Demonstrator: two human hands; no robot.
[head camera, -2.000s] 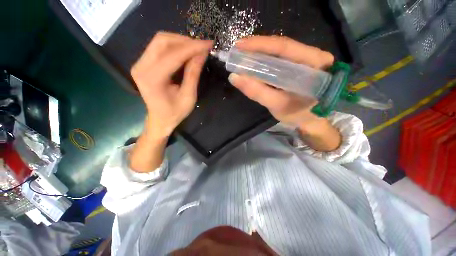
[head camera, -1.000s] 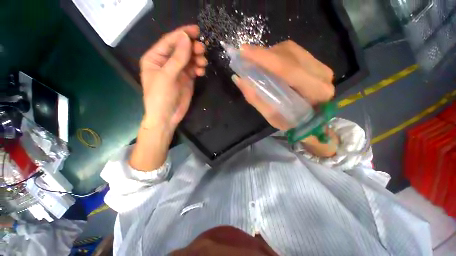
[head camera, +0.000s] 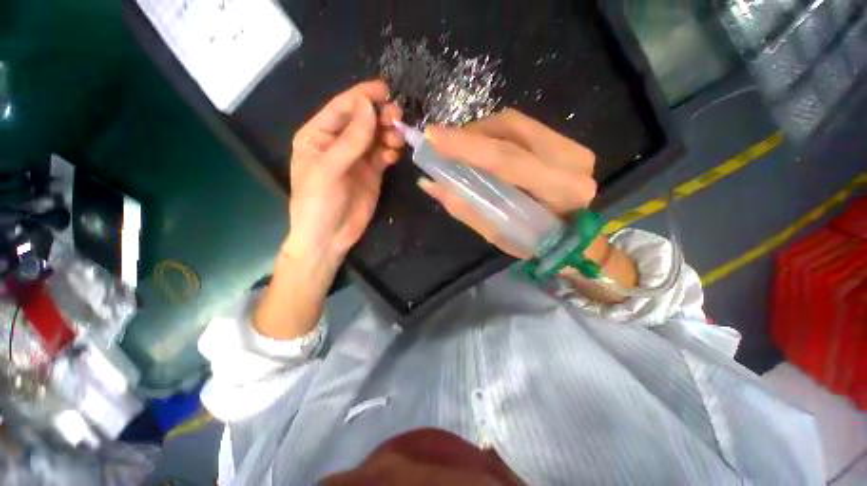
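My right hand (head camera: 518, 171) holds the clear dispensing syringe (head camera: 490, 197) like a pen, its green adapter (head camera: 568, 249) at the rear by the wrist. The pinkish needle tip (head camera: 401, 127) points at the fingertips of my left hand (head camera: 340, 166). My left thumb and fingers are pinched together at the tip; whether a tiny part is between them is too small to tell. A heap of small metal parts (head camera: 466, 87) lies just beyond both hands on the black work tray (head camera: 456, 271).
A white pad (head camera: 223, 47) lies on the tray's far left. Clear blister trays (head camera: 803, 62) are at the far right. A yellow loop (head camera: 177, 281) and a dark-screened device (head camera: 95, 223) are on the left. Red bins (head camera: 825, 294) stand on the right.
The left fingers parted from the syringe tip, and now the tip is at them again. The syringe's rear end has swung toward my body. The tray and heap appear slightly lower in view.
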